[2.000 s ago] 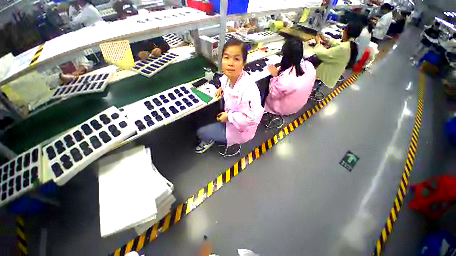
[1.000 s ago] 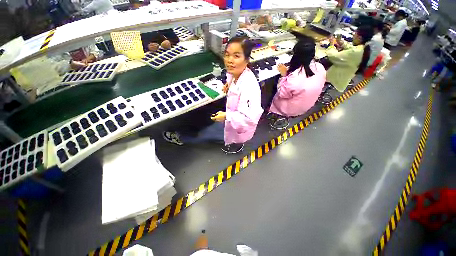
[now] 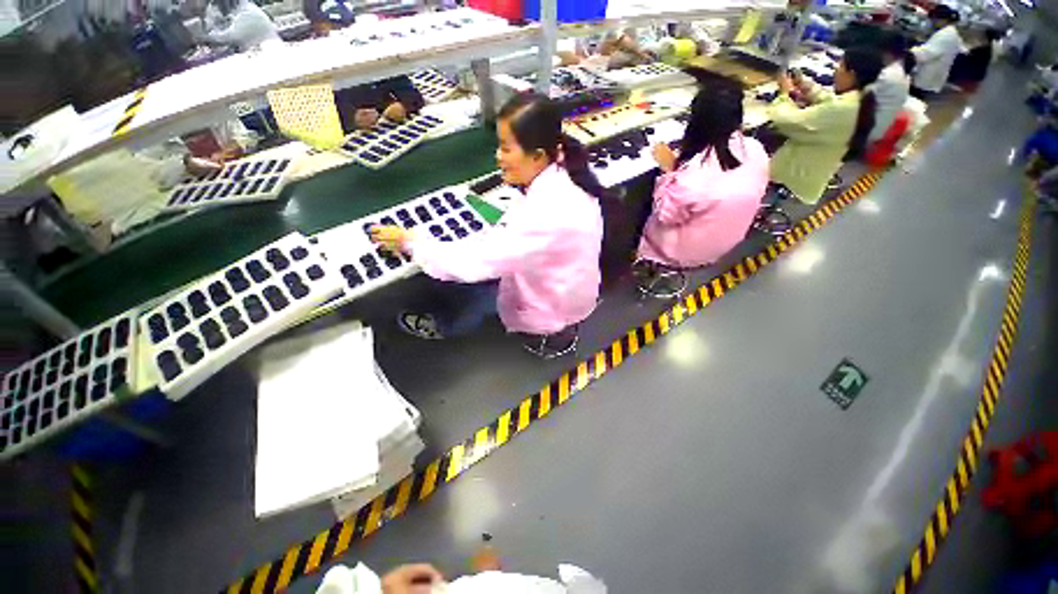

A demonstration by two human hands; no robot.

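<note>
A hand (image 3: pixel 412 578), seemingly my left hand, shows at the bottom edge beside a white sleeve (image 3: pixel 348 579). It is small and cut off, so its grip is hidden. My right hand cannot be made out. White trays with dark parts in rows lie overlapping along the bench: one at the far left (image 3: pixel 137 377), one in the middle (image 3: pixel 174 386) and one further right (image 3: pixel 337 304). A seated co-worker in pink reaches a hand over the right tray. A stack of white sheets (image 3: pixel 313 424) stands below the bench.
The seated co-worker in pink (image 3: pixel 545 255) is beside the bench, with another in pink (image 3: pixel 708 203) beyond. A green conveyor surface (image 3: pixel 313 215) runs behind the trays under a white shelf (image 3: pixel 290 64). Yellow-black tape (image 3: pixel 632 346) crosses the grey floor. Red objects (image 3: pixel 1023 482) are at the right.
The near co-worker has turned from facing me towards the bench and stretched an arm over the tray. The hand by the white sleeve has appeared at the bottom edge. The view has shifted slightly.
</note>
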